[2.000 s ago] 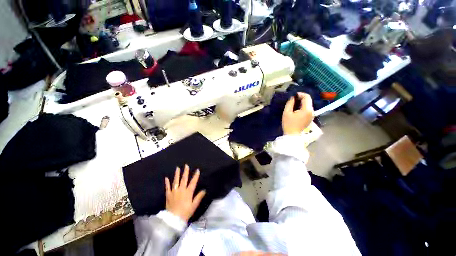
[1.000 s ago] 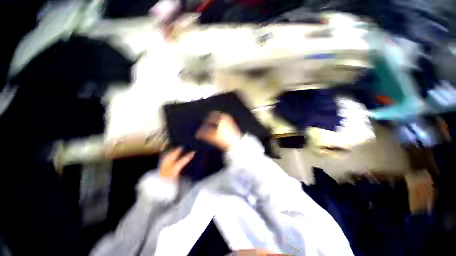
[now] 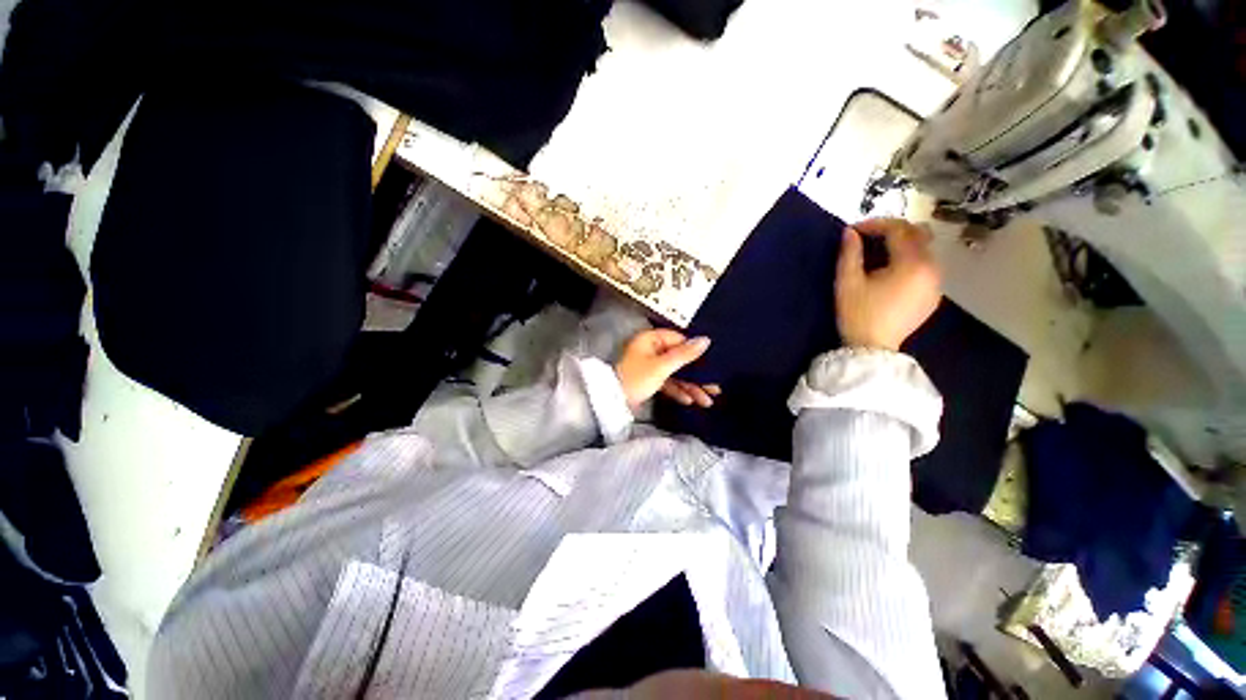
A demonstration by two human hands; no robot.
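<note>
A black cut panel lies across the table's front edge, with one corner close to the presser foot and needle. My left hand pinches the panel's left edge between thumb and fingers, at the table's front edge. My right hand is on the panel's upper part just in front of the needle area, with thumb and fingertips together at its edge. The cloth between the right fingertips is too small to make out. The sewing machine stands at the upper right.
A large rounded black panel pile lies on the side table at left. Black panel stacks lie at the table's upper left. Small navy pieces lie right of the panel. The wooden front edge is worn.
The view has swung left and down. My right hand has left the navy pieces and come to the black panel near the needle. My left hand has moved from flat on the panel to its left edge.
</note>
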